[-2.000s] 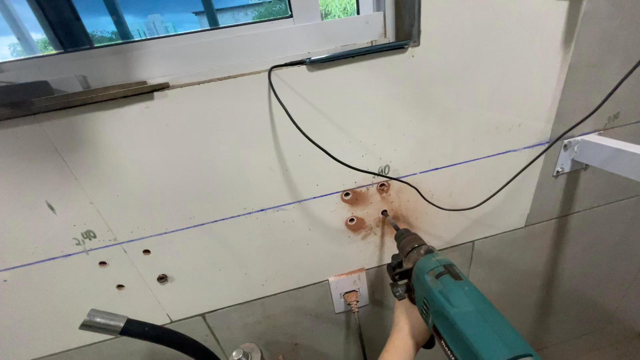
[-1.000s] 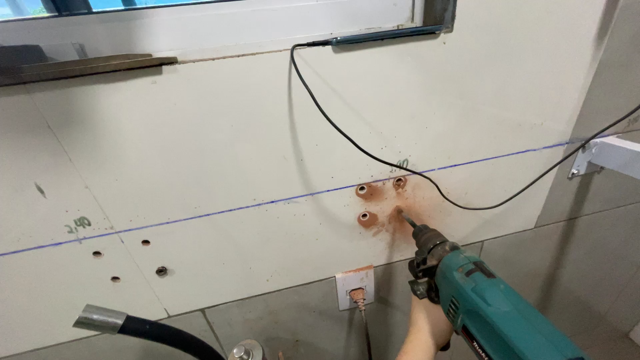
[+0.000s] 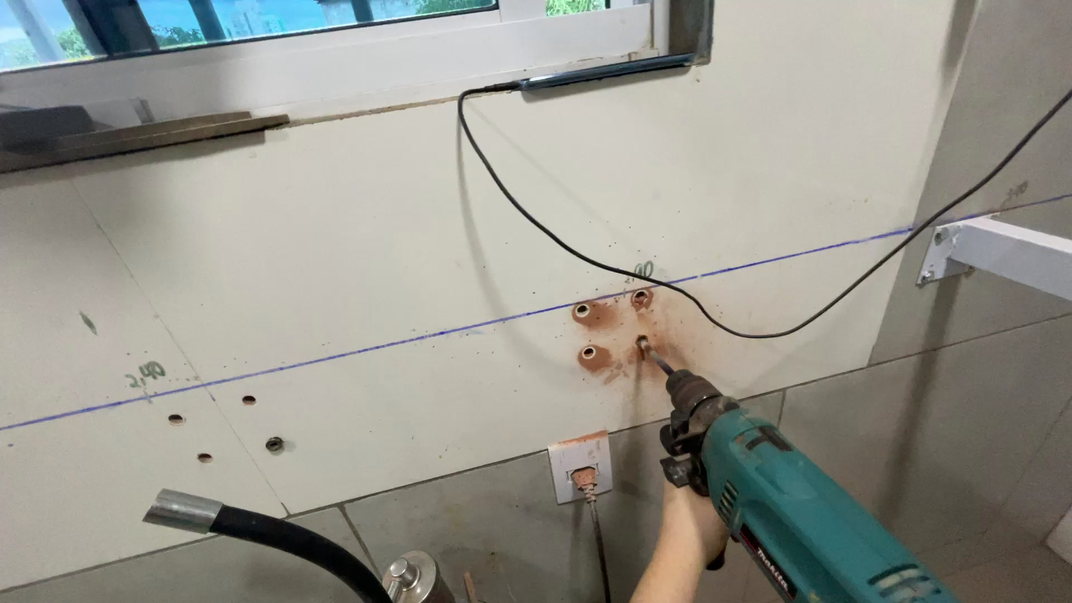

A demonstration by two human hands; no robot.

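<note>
A teal Makita power drill (image 3: 796,502) points up and left at the wall (image 3: 402,251), its bit (image 3: 657,356) in the lower right of a cluster of holes ringed with reddish dust. My left hand (image 3: 695,523) is wrapped around the side handle beneath the front of the drill, its fingers partly hidden by the tool. My right hand is out of the frame. Above and left of the bit are holes with sleeves in them (image 3: 582,311). A blue line (image 3: 444,333) crosses the wall above the cluster.
A black cable (image 3: 536,219) loops across the wall near the holes. Below is a dusty outlet (image 3: 580,469) with a plug in it. A white metal bracket (image 3: 1005,251) juts out at right. A black hose with a metal end (image 3: 182,511) and a metal fitting (image 3: 410,574) stand lower left. A window is above.
The bit stays at the lower right hole, and my left hand keeps hold of the side handle. The view has shifted slightly between frames.
</note>
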